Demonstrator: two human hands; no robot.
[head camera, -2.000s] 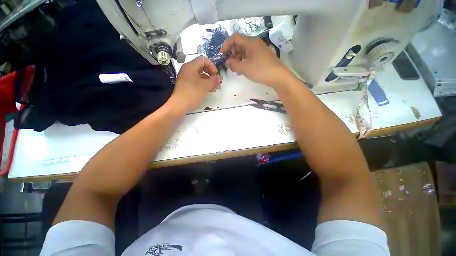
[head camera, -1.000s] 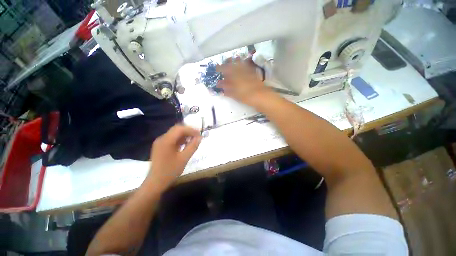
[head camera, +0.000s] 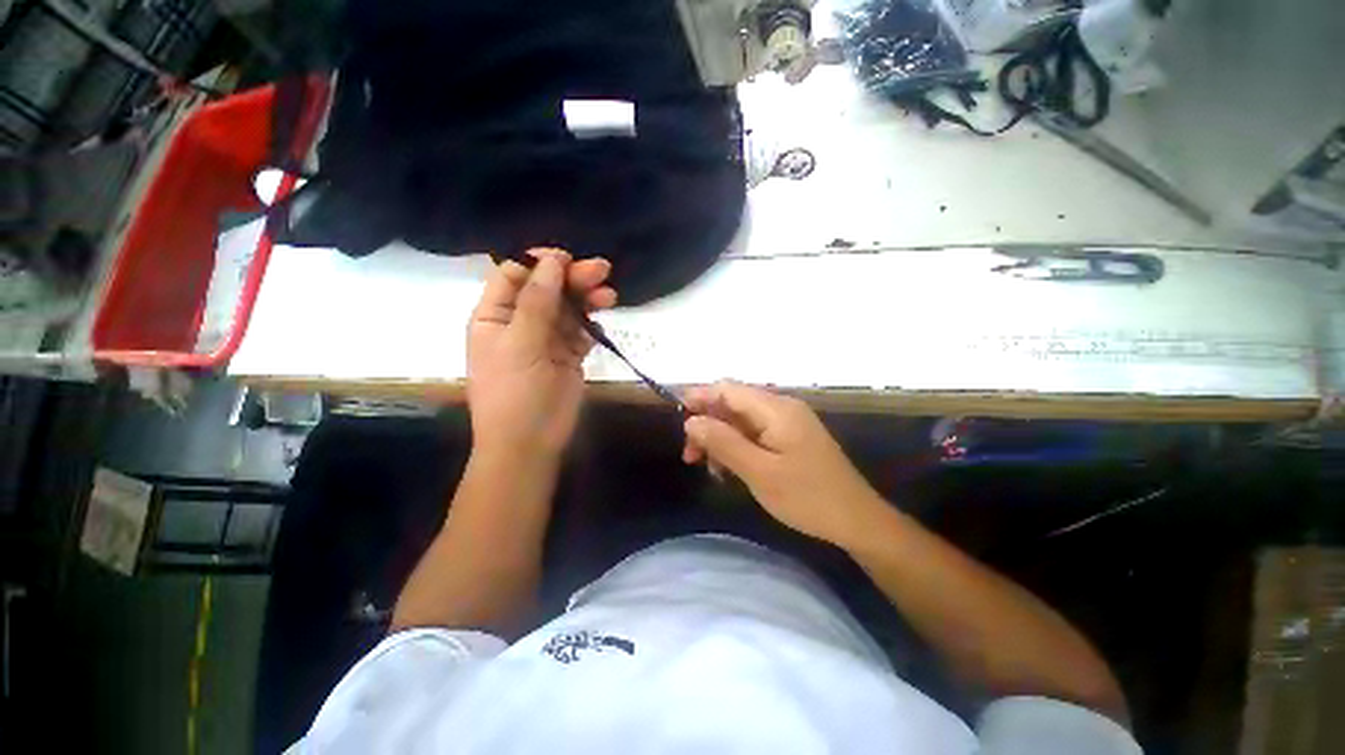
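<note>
My left hand (head camera: 534, 347) pinches one end of a thin dark strip (head camera: 634, 369) at the front edge of the black garment (head camera: 516, 162). My right hand (head camera: 760, 443) pinches the strip's other end, lower and to the right, over the table's front edge. The strip is stretched slanting between my hands. A white label (head camera: 599, 118) lies on the garment. I cannot tell whether my left fingertips also touch the garment.
Thread snips (head camera: 1084, 267) lie on the white table (head camera: 885, 310). Black-handled scissors (head camera: 1074, 74) and a bundle of small dark pieces (head camera: 903, 52) lie behind. The machine's ribbed knob (head camera: 783, 30) is at the top. A red basket (head camera: 162, 280) stands left.
My hands have come back from the machine and the dark pieces to the table's front edge. A dark strip is now stretched between them. The view has shifted, showing the scissors and snips more clearly.
</note>
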